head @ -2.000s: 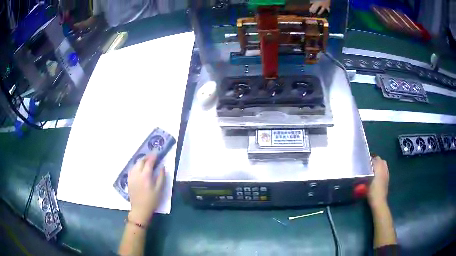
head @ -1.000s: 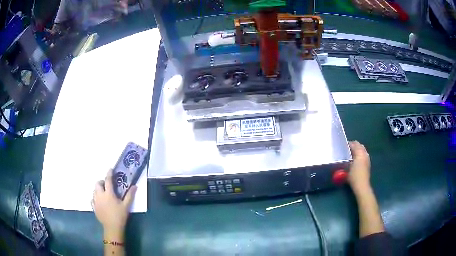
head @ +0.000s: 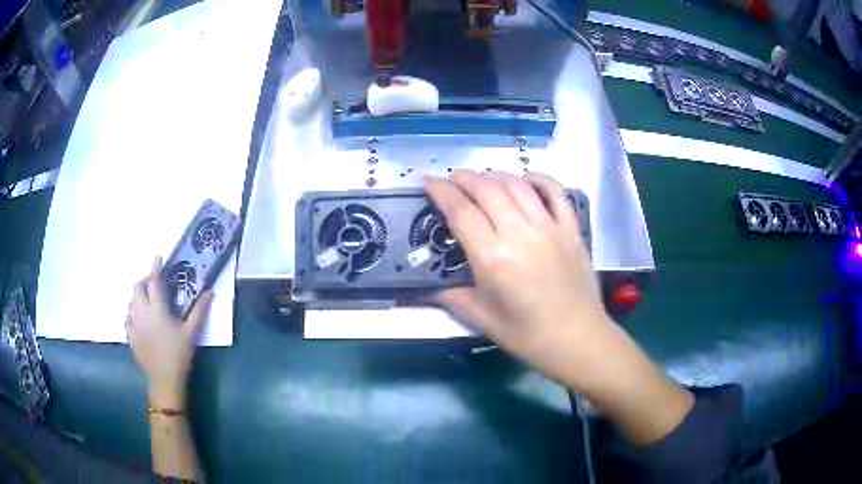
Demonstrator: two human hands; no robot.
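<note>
A black three-fan unit [head: 352,241] lies level at the front of the silver-topped machine [head: 274,203], over its front panel. My right hand [head: 529,255] grips its right part, fingers over the far edge and thumb at the near edge, hiding the right opening. My left hand [head: 163,326] holds the lower end of a second three-fan unit [head: 210,234] on the white sheet [head: 142,151]; two of its openings show. The red syringe-like barrel [head: 385,38] stands upright at the back, above a white rounded piece [head: 404,95].
A blue rail [head: 444,123] crosses the machine top. Another white piece [head: 301,95] sits at its left. The red button [head: 626,296] is at the front right corner. Three-ring units [head: 792,216] lie at right, a grey fixture [head: 714,97] behind them, another unit [head: 24,354] far left.
The loaded fixture has come forward to the machine's front edge. My right hand has left the red button's side and taken hold of the unit there. My left hand still holds its unit.
</note>
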